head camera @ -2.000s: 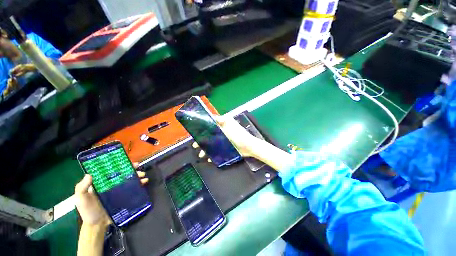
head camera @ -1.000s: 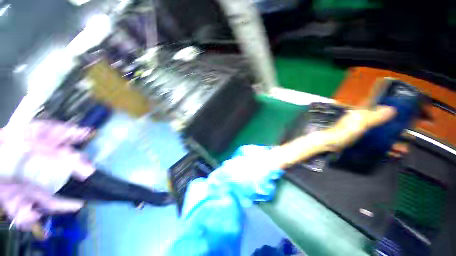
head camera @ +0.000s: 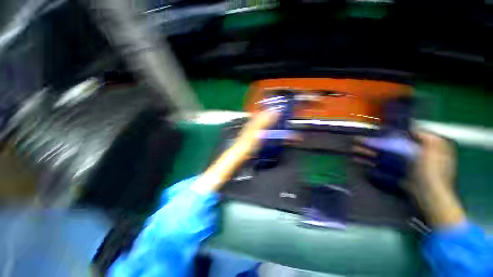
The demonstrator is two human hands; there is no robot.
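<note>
The view is strongly blurred. My left hand [head camera: 251, 135], bare with a blue sleeve, holds a dark smartphone [head camera: 275, 143] over the left part of the black phone tray [head camera: 259, 189]. My right hand [head camera: 435, 162] holds another dark smartphone [head camera: 392, 162] over the right part of the tray, its fingers showing at the phone's left edge. A third smartphone [head camera: 326, 203] lies in the tray between the hands, with green on the upper part of its screen. A small pale mark [head camera: 287, 195] shows on the tray to its left.
Behind the tray is an orange mat [head camera: 335, 108] with small dark parts on it. The green bench [head camera: 259, 222] has a white strip [head camera: 216, 117] along its back. A pale post and a dark stack with shiny tops [head camera: 130, 157] stand at the left.
The view has swung back right from the floor and the person in pink, so the tray sits nearer the centre. My right hand with its phone is now in view.
</note>
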